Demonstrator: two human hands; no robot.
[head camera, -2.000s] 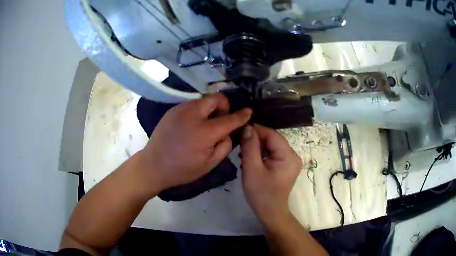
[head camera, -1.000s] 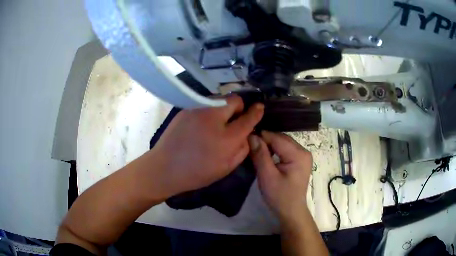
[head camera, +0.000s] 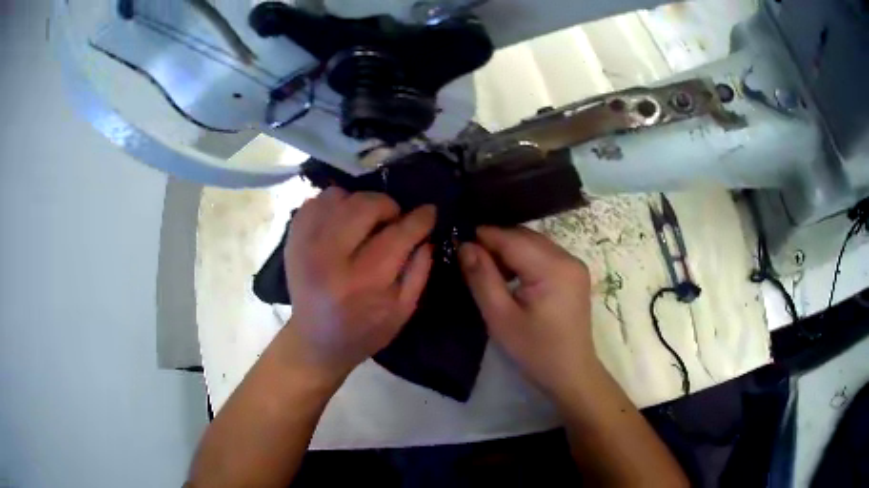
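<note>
A black cloth piece (head camera: 440, 334) lies under the machine's needle area and hangs down toward me, ending in a corner. A small shiny metal bit (head camera: 450, 246) shows on it between my hands. My left hand (head camera: 353, 272) grips the cloth on its left side, fingers bent. My right hand (head camera: 534, 300) pinches the cloth edge between thumb and forefinger. The presser foot and needle are hard to make out. A dark block (head camera: 529, 188) sits right of the cloth, on the cylinder arm (head camera: 667, 157).
The white machine head (head camera: 210, 91) with its black tension assembly (head camera: 386, 95) hangs over the work. Thread snips (head camera: 675, 250) with a black cord lie on the pale wooden tabletop (head camera: 715, 324), right of my right hand. Thread scraps lie beneath the arm.
The view has shifted and tilted. My left fingers have come down from the needle area, and more cloth and the shiny bit now show between my hands. Both hands still hold the cloth.
</note>
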